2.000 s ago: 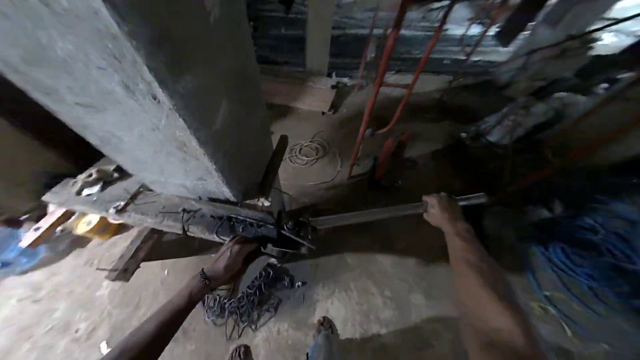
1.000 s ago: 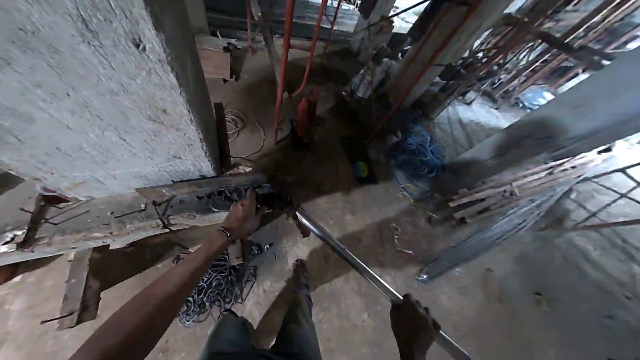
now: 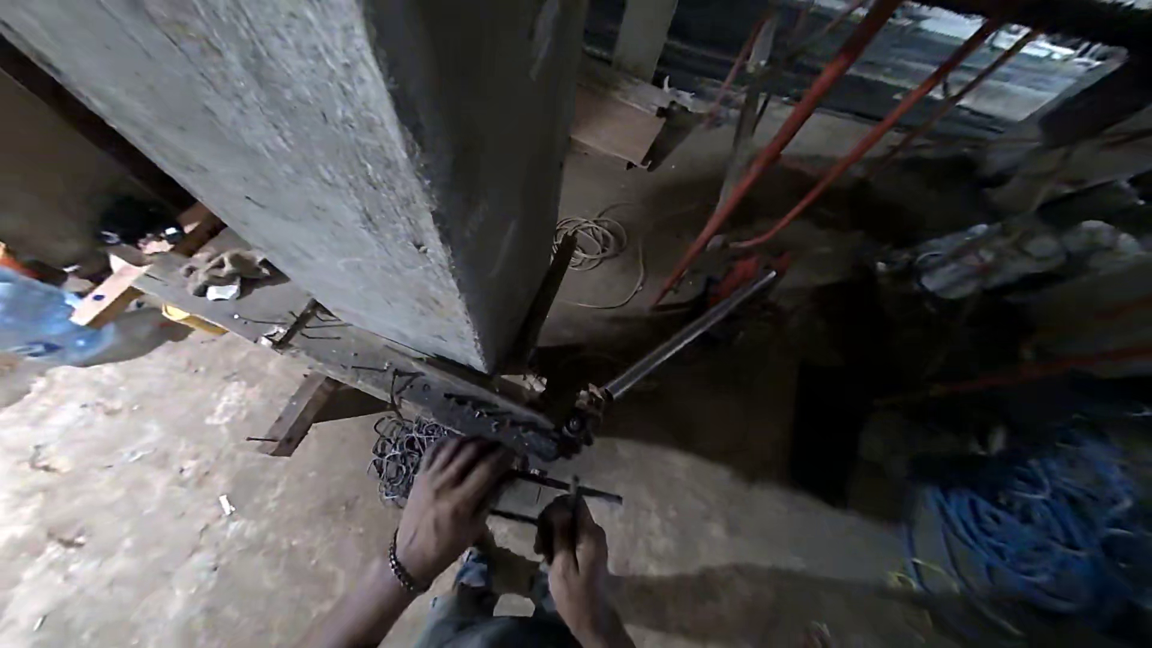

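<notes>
My left hand, with a beaded bracelet on its wrist, lies at the near edge of a wooden plank bench, its fingers bent over thin dark metal bars. Just right of it, my right hand is closed around a thin metal piece that points up between its fingers. A dark rod sticks out past both hands. Beyond them a dark metal bending fixture sits at the bench end, and a long metal pipe runs from it up to the right. Bent steel pieces lie in a heap below the plank.
A concrete column rises behind the bench. Coiled cord lies on the floor beyond. Red metal frame bars stand at the upper right, and a heap of blue rope or hose lies at the lower right. My feet are below my hands.
My right hand has let go of the long pipe and moved in beside my left hand. The pipe has swung away from me. The view has shifted strongly between frames.
</notes>
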